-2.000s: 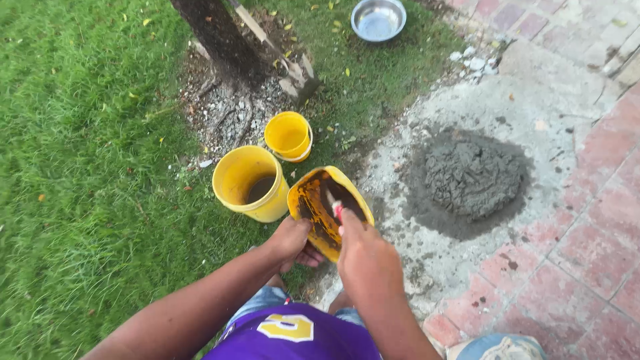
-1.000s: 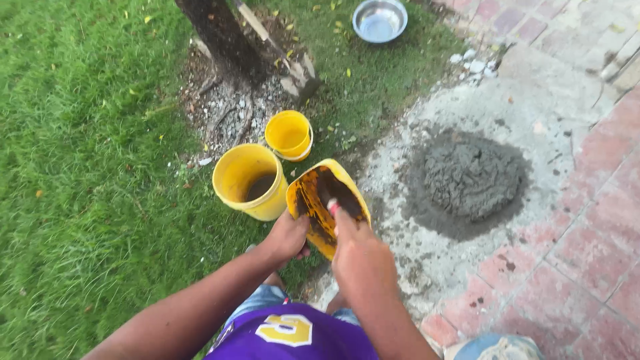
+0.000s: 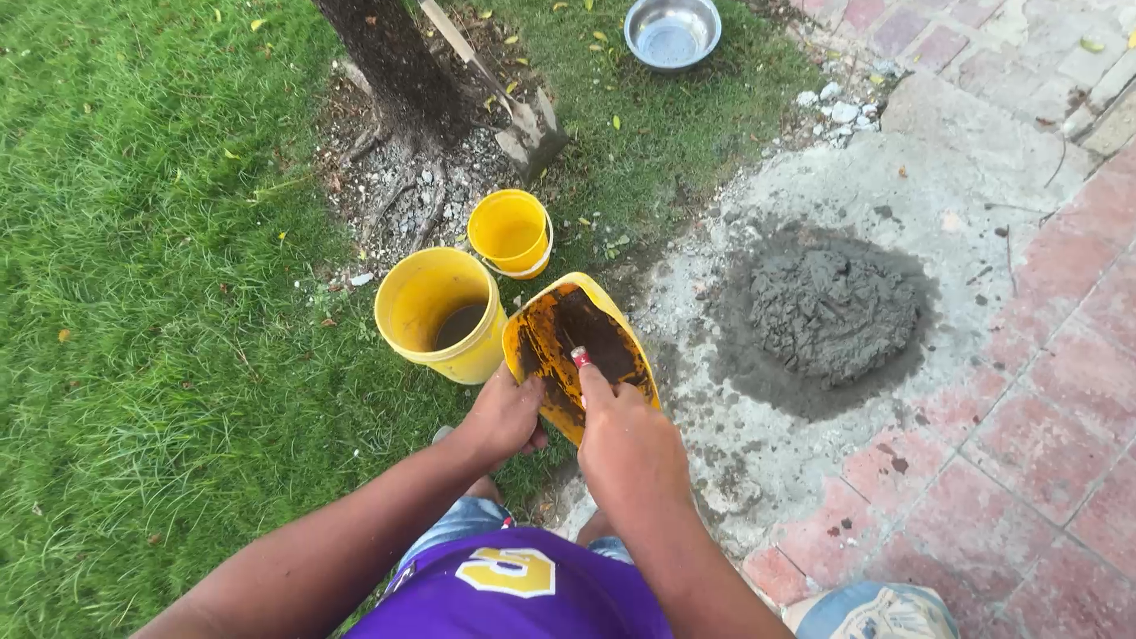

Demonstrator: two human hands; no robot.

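Note:
My left hand (image 3: 508,415) grips the near left rim of a cut yellow plastic container (image 3: 543,342), held tilted with its dark-stained inside facing me. In my right hand (image 3: 632,444) is a tool with a red handle (image 3: 580,357); its working end is inside the container against the dark residue and too hidden to name. Just left of the container stands a yellow bucket (image 3: 435,311) with some grey liquid at the bottom. A smaller yellow bucket (image 3: 508,232) with a white handle stands behind it.
A mound of wet grey mortar (image 3: 834,311) lies on the concrete at right, beside red paving tiles (image 3: 1038,435). Further off are a tree trunk (image 3: 390,71), a shovel (image 3: 530,133) and a metal bowl (image 3: 672,34). A printed sack (image 3: 874,612) is at the bottom right.
My right hand has shifted slightly within the container, and the container's tilt has changed a little. Both hands keep their hold; buckets and mortar stay put.

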